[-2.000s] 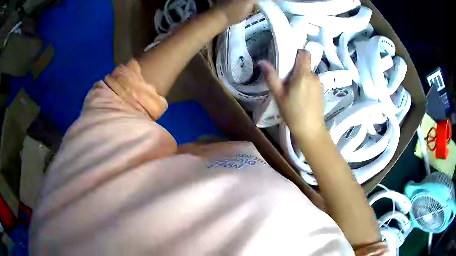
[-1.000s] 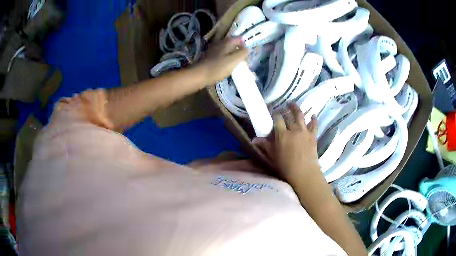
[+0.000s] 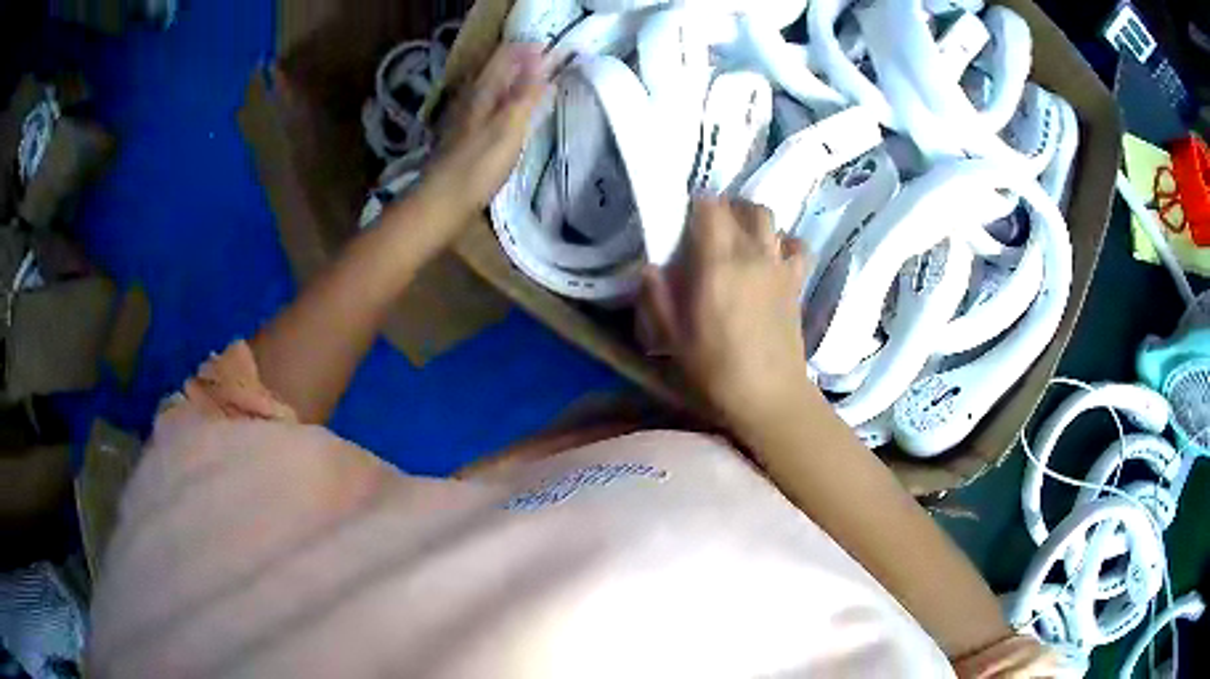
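White U-shaped neck fans (image 3: 902,318) fill an open brown carton (image 3: 1081,285) in front of me, lying over one another. My left hand (image 3: 504,113) is at the carton's left side, its fingertips against the white fans there; whether it grips one is unclear. My right hand (image 3: 730,299) is at the carton's near side, with curled fingers around the lower end of a neck fan (image 3: 637,139) that stands up in a loop. That end is partly hidden by the fingers.
More neck fans with thin cables (image 3: 1095,544) lie on the dark bench at right, beside a teal desk fan (image 3: 1188,378). Red-orange scissors (image 3: 1168,199) lie on yellow paper. Another carton (image 3: 312,173) with white units stands at left on the blue floor (image 3: 186,239). Cardboard (image 3: 53,332) lies far left.
The view has shifted, so the carton sits further left and higher. My left hand has moved off the strip it touched to the carton's left side. My right hand stays at the near side.
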